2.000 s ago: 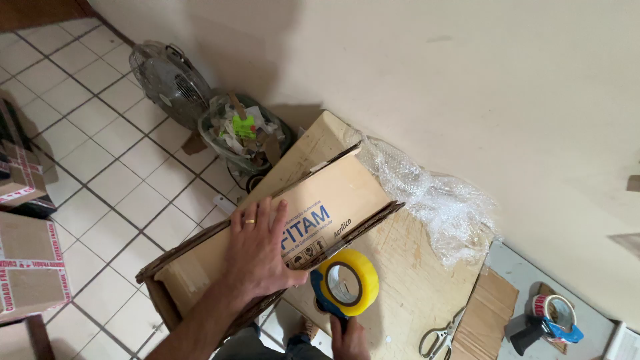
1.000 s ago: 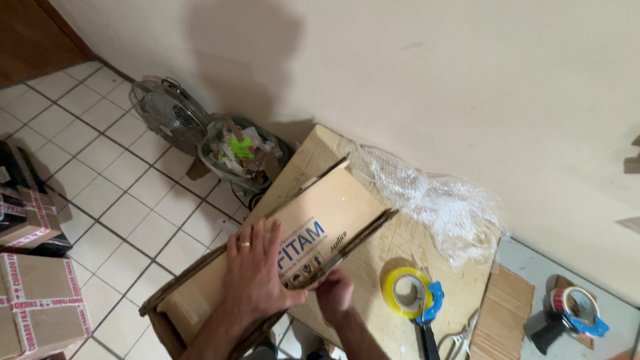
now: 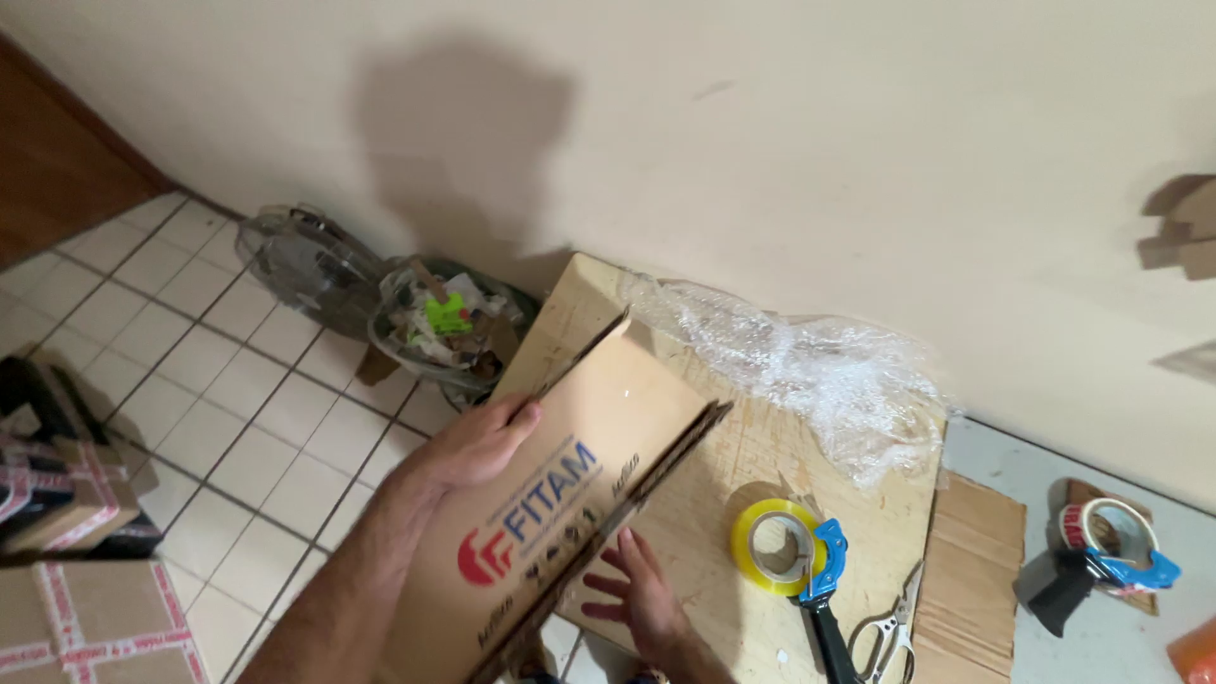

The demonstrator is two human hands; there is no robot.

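A long cardboard box (image 3: 608, 408) with blue and red print lies slanted over the near left part of a wooden tabletop (image 3: 750, 456). My left hand (image 3: 484, 442) grips its upper left edge, thumb on the printed face. My right hand (image 3: 636, 589) is just off the box's lower right edge, fingers spread, holding nothing. To its right a tape dispenser (image 3: 828, 570) with a roll of yellow-edged tape rests on the wood. Metal scissors (image 3: 888, 636) lie beside the dispenser's black handle.
Crumpled bubble wrap (image 3: 807, 361) lies along the wall side. On the grey surface at right are a flat cardboard piece (image 3: 974, 570) and a second tape dispenser (image 3: 1111, 556). A full waste bin (image 3: 446, 323) and a fan (image 3: 309, 261) stand on the floor. Taped boxes (image 3: 104, 622) sit at lower left.
The yellow tape dispenser, in my right hand two seconds ago, was put down on the tabletop. My left hand has moved from the printed face to the box's upper left edge. My right hand has opened.
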